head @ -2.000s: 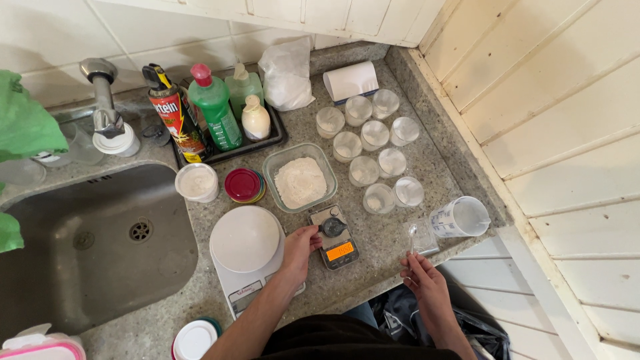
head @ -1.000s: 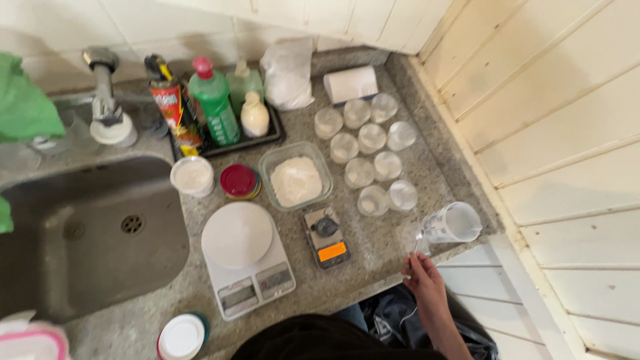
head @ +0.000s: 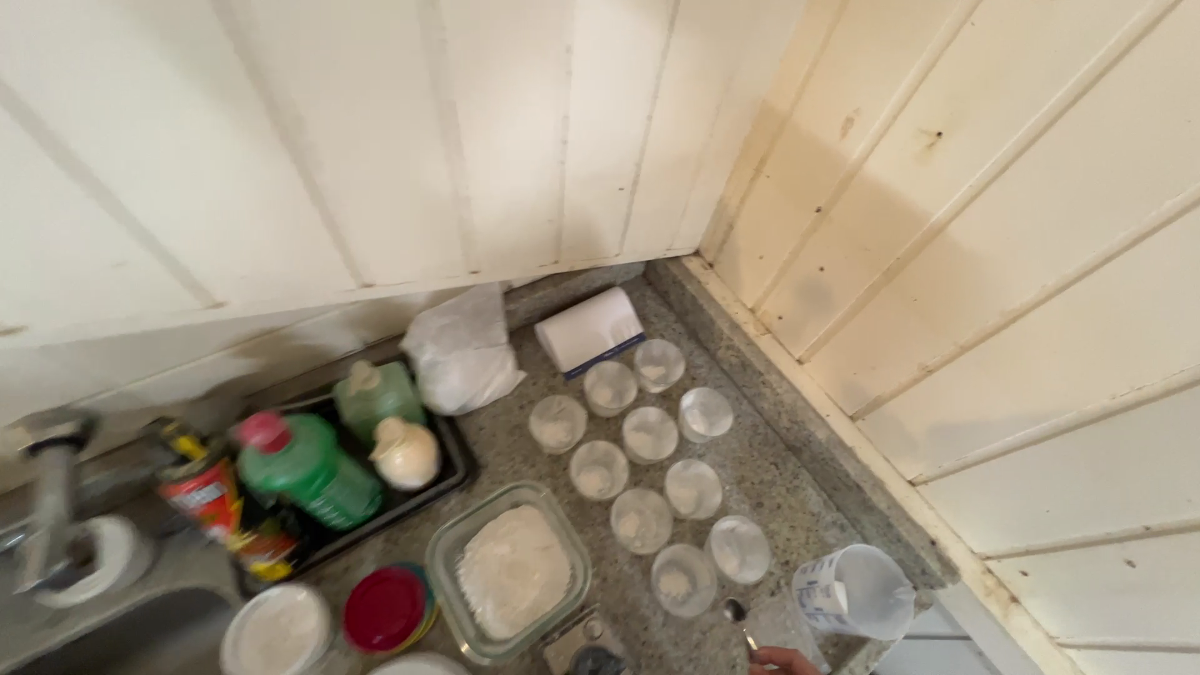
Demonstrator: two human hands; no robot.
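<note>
At the bottom edge my right hand (head: 783, 661) is partly in view, its fingers on the handle of a small metal spoon (head: 736, 614). Just right of it stands a clear plastic measuring jug (head: 853, 592). Several small clear cups (head: 650, 434), some with white matter at the bottom, stand in rows above the spoon. A square glass dish of white powder (head: 516, 572) is left of the cups. The pocket scale (head: 586, 647) with a dark round thing on it is cut off by the bottom edge. My left hand is out of view.
A black tray (head: 459, 450) holds a green bottle (head: 309, 469), a spray can (head: 211, 497) and other bottles. Beside it are a white plastic bag (head: 464, 352) and a white packet (head: 591, 328). A white tub (head: 277, 633) and red lid (head: 384, 609) sit near the sink and faucet (head: 52, 506).
My left hand, at the pocket scale two seconds ago, has left the view. My right hand still has the spoon by the jug. The view has tilted up towards the wall.
</note>
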